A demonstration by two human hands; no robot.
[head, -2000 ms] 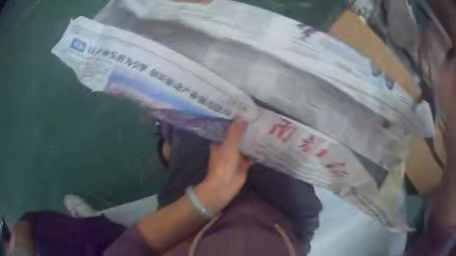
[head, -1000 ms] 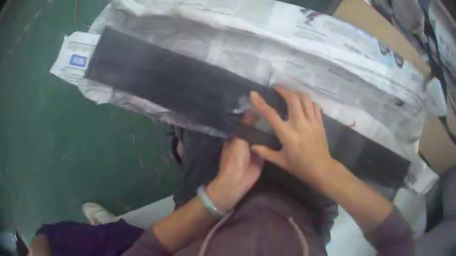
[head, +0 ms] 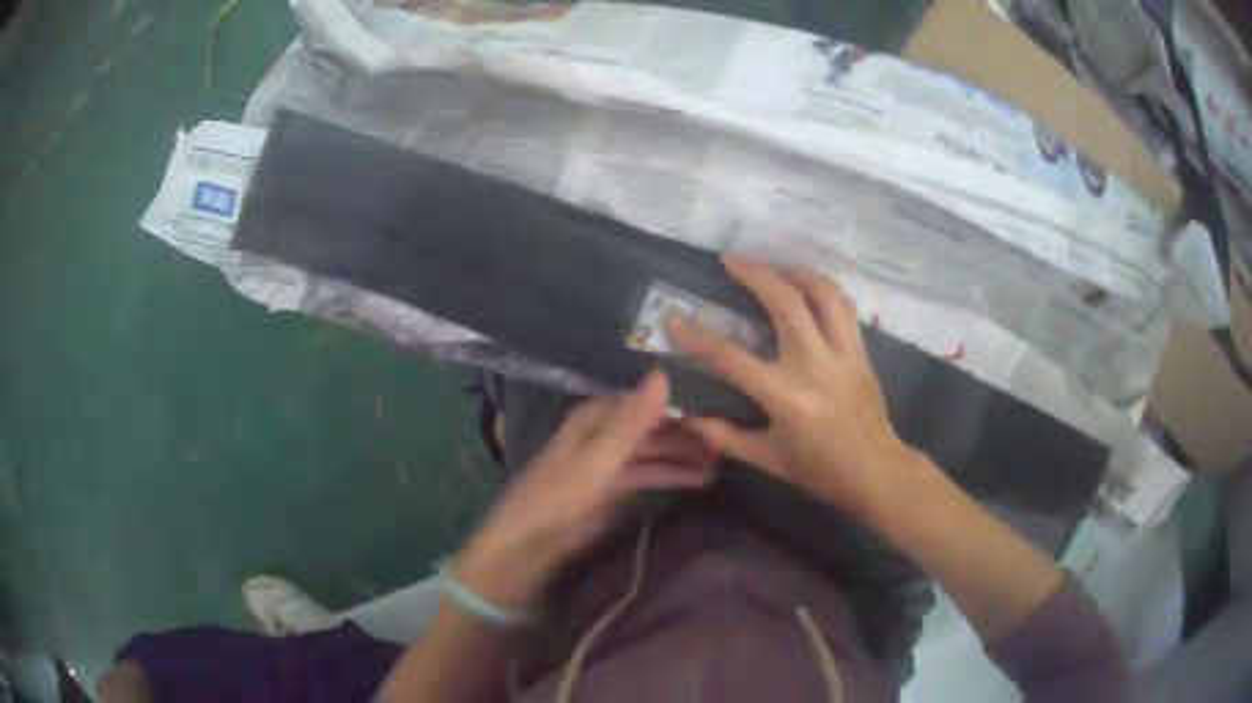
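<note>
A long flat black strip (head: 439,220) lies slanting across my lap on an open newspaper sheet (head: 824,179). A small white label (head: 665,313) with some print lies near the strip's middle. My right hand (head: 810,378) rests spread on the strip, its fingers on and beside the label. My left hand (head: 584,460), slightly blurred and wearing a pale bracelet, is at the strip's near edge beside the right thumb. Its fingers are partly bent; whether they hold anything cannot be told.
An open brown carton (head: 1016,89) with newspaper bundles stands at the upper right. A white sheet (head: 1112,591) lies at the lower right. A person's shoe (head: 279,602) and purple-clad leg show at the lower left. A thin yellow band (head: 212,55) lies on the green floor.
The black strip, hidden by folded newspaper two seconds ago, lies uncovered on it. My right hand has come in onto the strip. Since one second ago, my left hand has shifted slightly left.
</note>
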